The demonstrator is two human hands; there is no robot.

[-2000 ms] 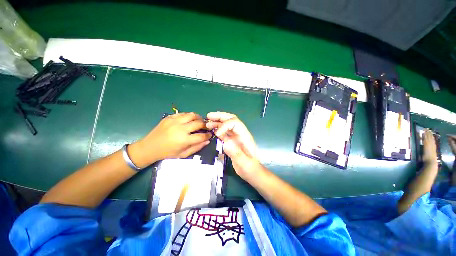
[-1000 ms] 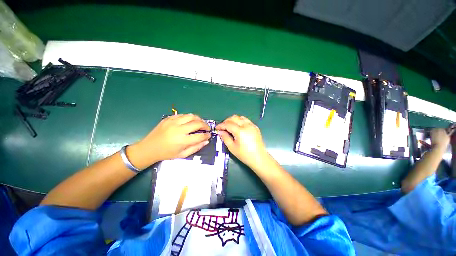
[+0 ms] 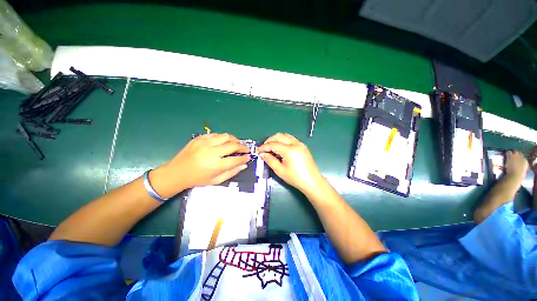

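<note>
An open tablet (image 3: 226, 206) lies on the green mat in front of me, its white battery facing up with an orange flex cable (image 3: 216, 231) on it. A short flex tail (image 3: 206, 127) sticks out at its far edge. My left hand (image 3: 207, 160) rests over the far end. My right hand (image 3: 291, 160) is at the far right corner. The fingertips of both hands meet at a tiny part (image 3: 255, 154) there, mostly hidden by the fingers. I cannot tell which hand grips it.
Tweezers (image 3: 314, 117) lie near the white strip (image 3: 176, 67). Another open tablet (image 3: 385, 141) lies to the right, with stacked tablets (image 3: 466, 141) beyond. Black plastic strips (image 3: 59, 103) lie at left, near a clear plastic bag (image 3: 20, 50). A neighbour's hand (image 3: 516, 164) is at far right.
My right hand has turned and its fingers have closed in at the tablet's far right corner. My left hand has barely moved. The neighbour's hands have shifted.
</note>
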